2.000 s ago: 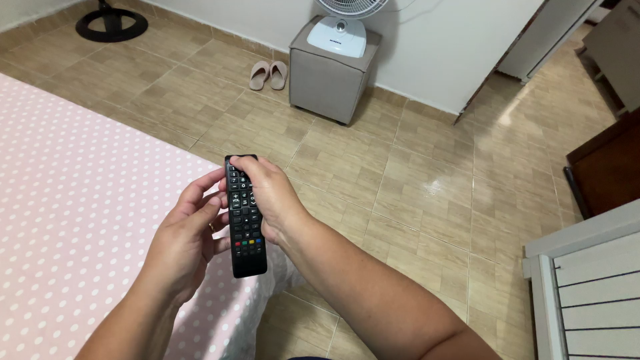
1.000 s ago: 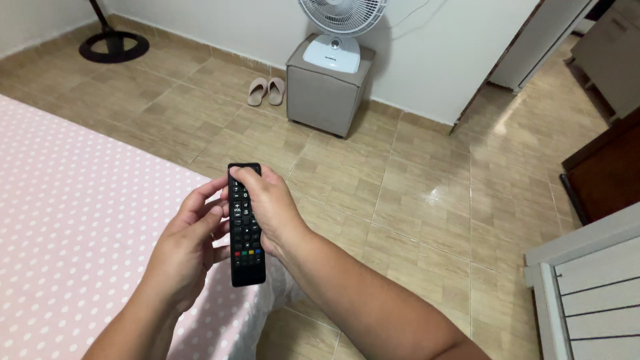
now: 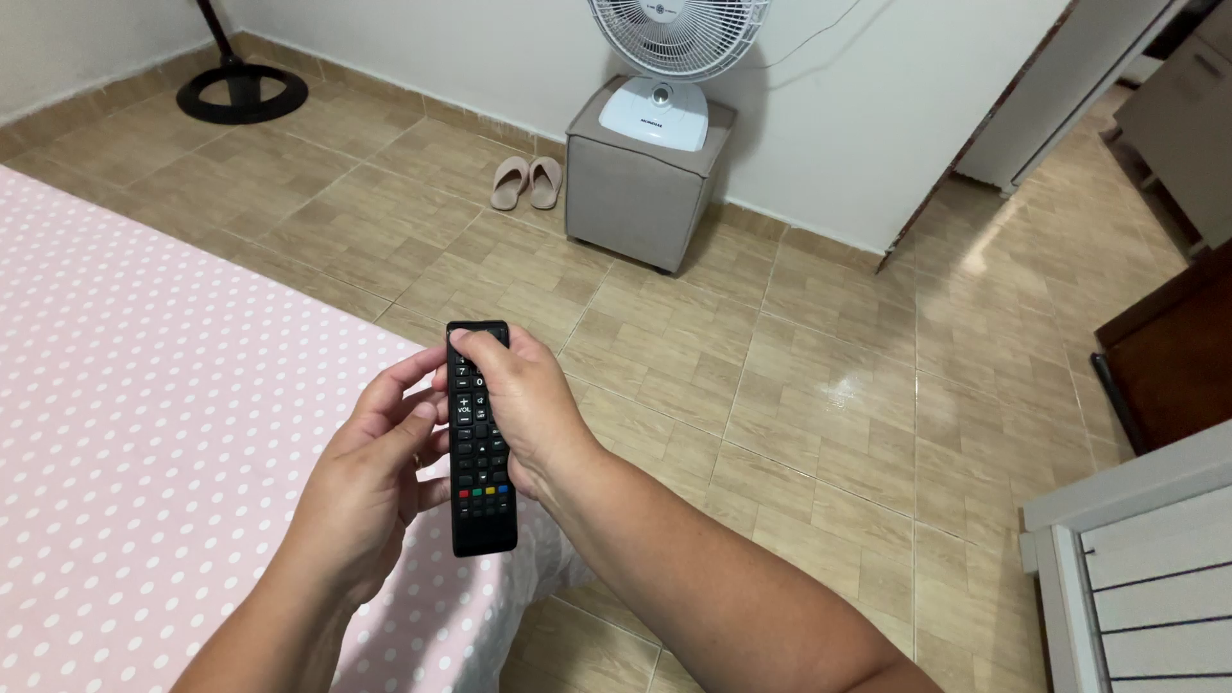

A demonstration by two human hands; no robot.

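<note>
A black remote control is held upright in the view, its button face toward me, over the edge of a bed with a pink polka-dot sheet. My right hand grips its upper right side, with the thumb lying across the buttons near the top left corner. At the remote's left side is my left hand, fingers bent and touching or reaching behind its edge; the fingertips are partly hidden. Its thumb points at the remote's side. Number, volume and coloured buttons show.
A white fan stands on a grey upholstered cube against the wall. Beige slippers lie beside it on the tiled floor. A black ring-shaped stand base is at the back left, a grey slatted frame at the right.
The right thumb has shifted slightly at the top of the remote. Both hands keep about the same hold, and the view has tilted slightly.
</note>
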